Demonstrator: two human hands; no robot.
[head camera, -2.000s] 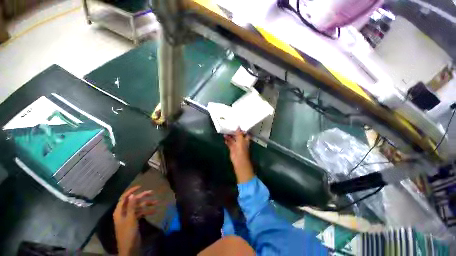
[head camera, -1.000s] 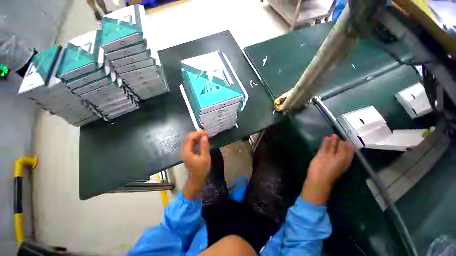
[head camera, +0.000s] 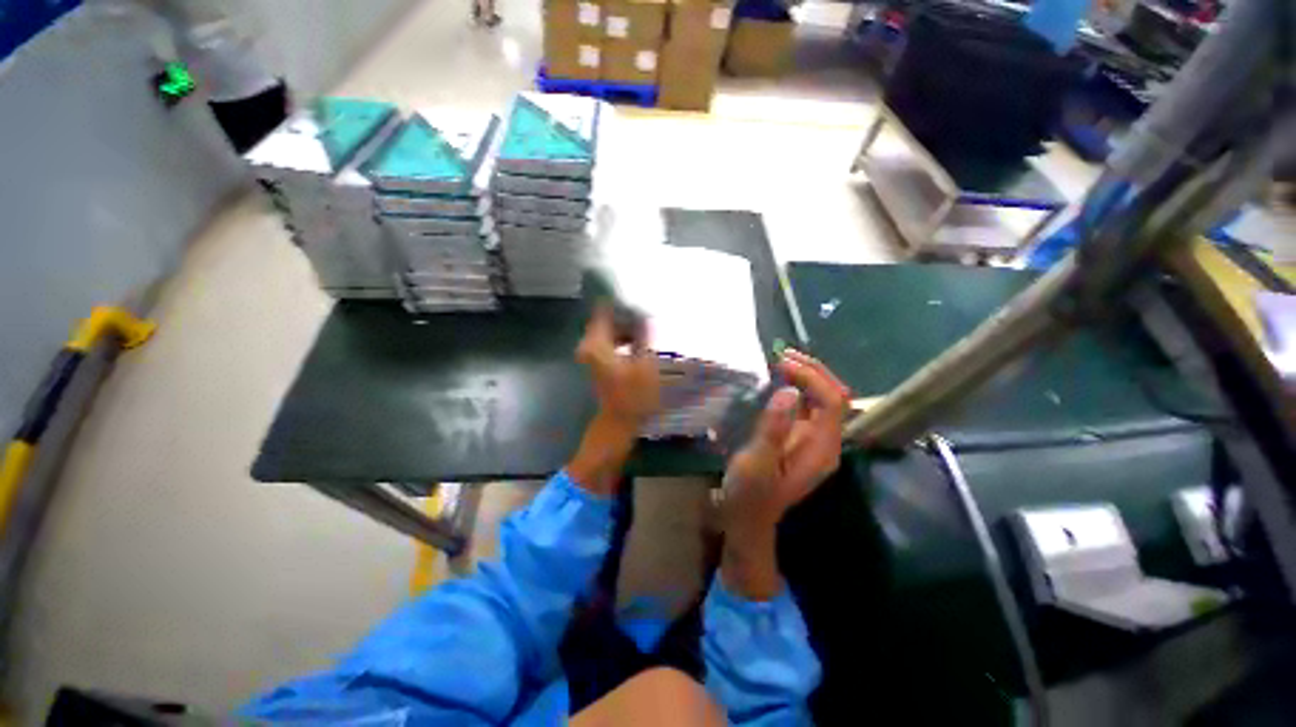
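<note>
A short pile of retail boxes (head camera: 697, 391) stands on the dark green side table in front of me. Its top shows a plain white surface (head camera: 708, 298), like an opened box. A blurred flap (head camera: 604, 263) stands up at its left side. My left hand (head camera: 617, 372) is closed at the flap's lower edge and seems to pinch it; blur hides the exact grip. My right hand (head camera: 796, 433) is by the pile's right front corner, fingers apart, with nothing clearly in it.
Tall columns of teal-topped boxes (head camera: 455, 213) stand at the table's far left. An open white box (head camera: 1094, 561) and another white piece (head camera: 1208, 523) lie on the conveyor at right. A metal post (head camera: 995, 334) slants between table and conveyor. A person's part (head camera: 235, 71) shows far left.
The view has swung toward the side table. Both hands have moved to the short pile. Its teal and white top has given way to plain white, with a flap raised at left.
</note>
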